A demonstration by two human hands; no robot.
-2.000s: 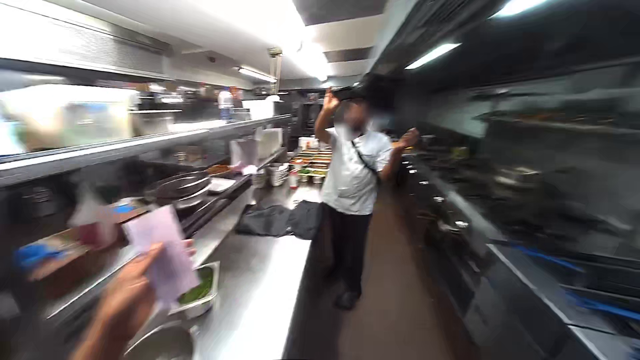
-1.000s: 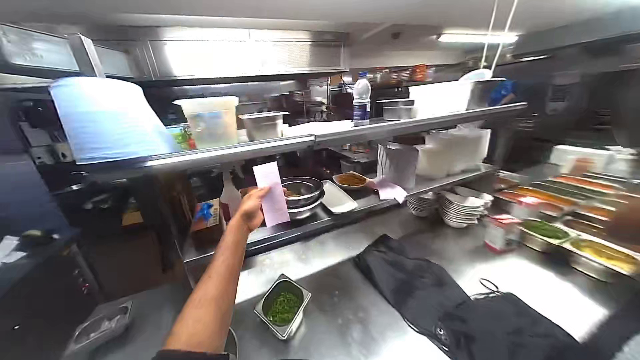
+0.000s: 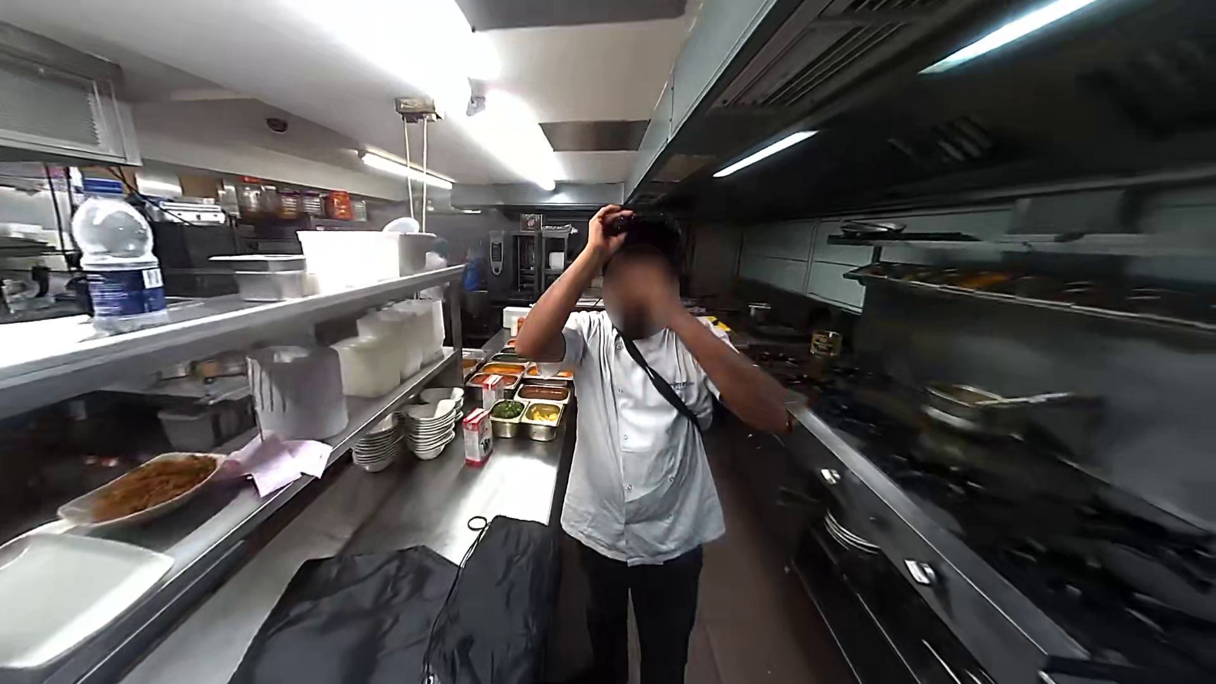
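Neither my left hand nor my right hand shows at this moment. On the steel counter [image 3: 508, 480] lie black fabric items [image 3: 408, 608], spread over its near end. Pale pink paper slips [image 3: 282, 463] rest at the edge of the lower shelf, beside an oval dish of brown food [image 3: 157, 483]. A white rectangular plate [image 3: 71, 594] is at the lower left. Stacked white bowls [image 3: 432, 427] and a red-and-white carton [image 3: 477, 437] stand farther along the counter.
A co-worker [image 3: 636, 427] in a white jacket stands in the aisle, both hands raised to the head. Metal food pans [image 3: 541, 418] line the counter behind. A cooking range [image 3: 912, 503] runs along the right, and an upper shelf [image 3: 218, 318] holds a plastic bottle [image 3: 119, 266].
The view has swung right, away from the shelves. My hand with the pale paper slip, visible one second ago, is out of view. The co-worker's hands, apart two seconds ago, are both at the head.
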